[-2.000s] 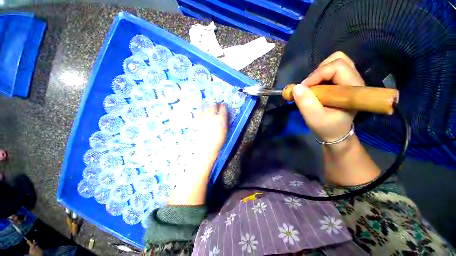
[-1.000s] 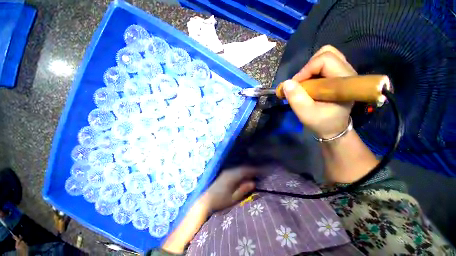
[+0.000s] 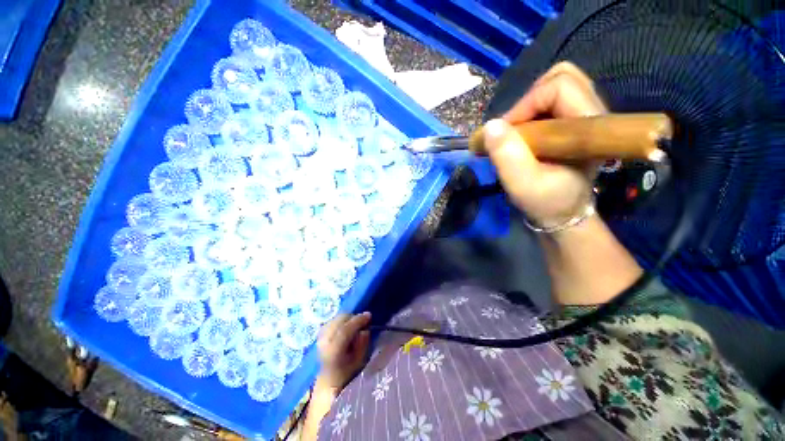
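Note:
My right hand [image 3: 551, 159] holds the tan wooden handle of a hot iron [image 3: 577, 136]. Its metal shaft points left over the tray's right corner, with the tip at or just above a clear part there; contact cannot be told. The blue plastic tray [image 3: 112, 215] holds rows of clear ribbed round parts [image 3: 207, 110], glaring white in the middle. My left hand [image 3: 344, 349] is closed around the black power cord [image 3: 482, 342] beside the tray's near edge. The cord loops back to the iron's handle end.
Crumpled white cloth [image 3: 430, 84] lies on the speckled grey bench [image 3: 95, 86] behind the tray. Stacked blue trays [image 3: 465, 26] stand beyond. A round black fan [image 3: 689, 77] is at right. Wooden-handled irons [image 3: 80, 369] lie at lower left. Part of a person [image 3: 34, 400] shows there.
My left hand has left the clear parts and moved down to the cord, now gripping it. The iron has shifted slightly up and left. The tray appears lower left in view.

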